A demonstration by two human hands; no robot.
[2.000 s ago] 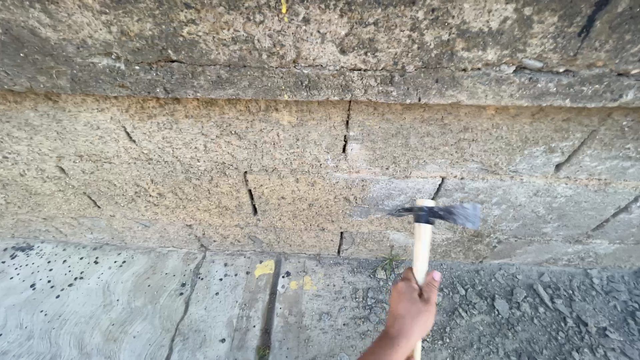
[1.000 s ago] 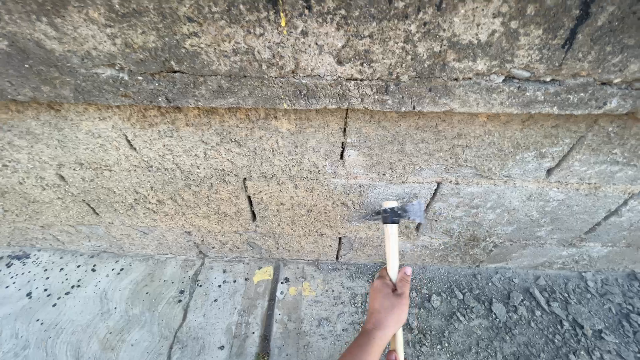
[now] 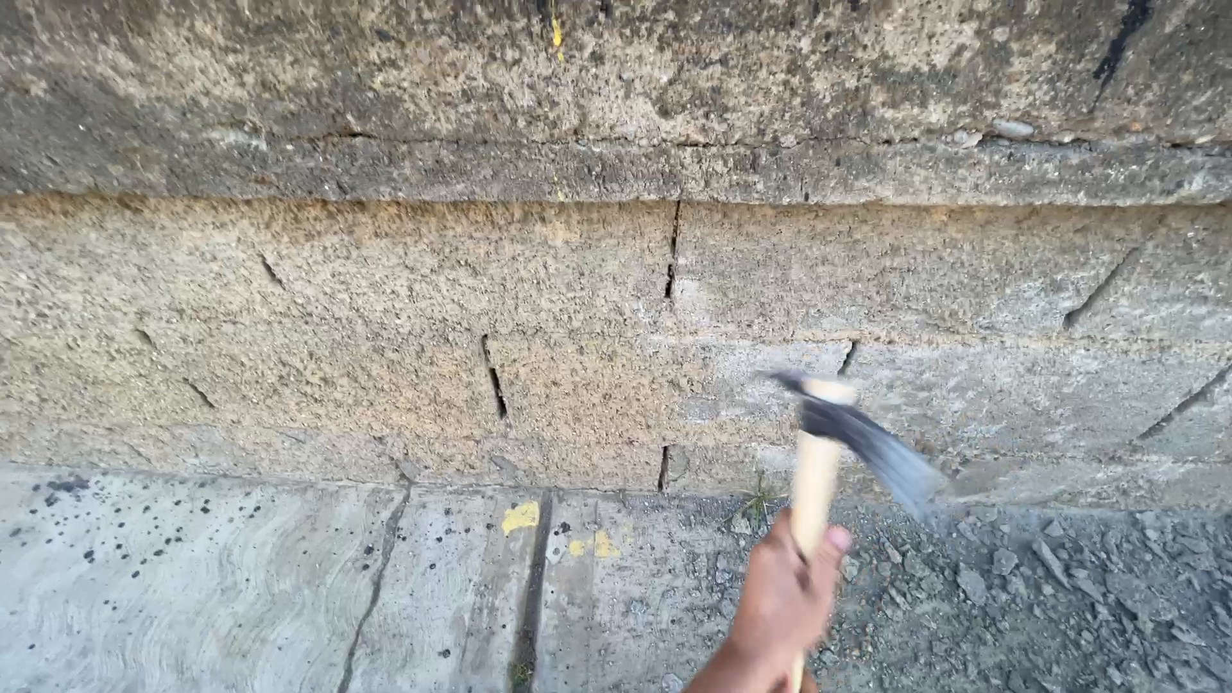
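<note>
My right hand (image 3: pixel 791 587), low and right of centre, is closed around the pale wooden handle of a pick-like hammer (image 3: pixel 818 472). Its dark metal head is blurred by motion; a narrow end points left and a broader blade points down to the right. The head is in front of a concrete block wall (image 3: pixel 587 375), near a pale grey scraped patch (image 3: pixel 746 380). Whether it touches the wall cannot be told. My left hand is out of view.
A rough concrete ledge (image 3: pixel 616 173) juts out above the blocks. Below, a cracked concrete floor (image 3: pixel 241 577) with yellow paint marks meets the wall. Grey stone rubble (image 3: pixel 1020 587) covers the floor at the right. A small weed (image 3: pixel 758 500) grows at the wall's foot.
The hammer is swinging: its head was nearly level two seconds ago and is tilted now, with the broad blade lower. My right hand has kept its grip throughout.
</note>
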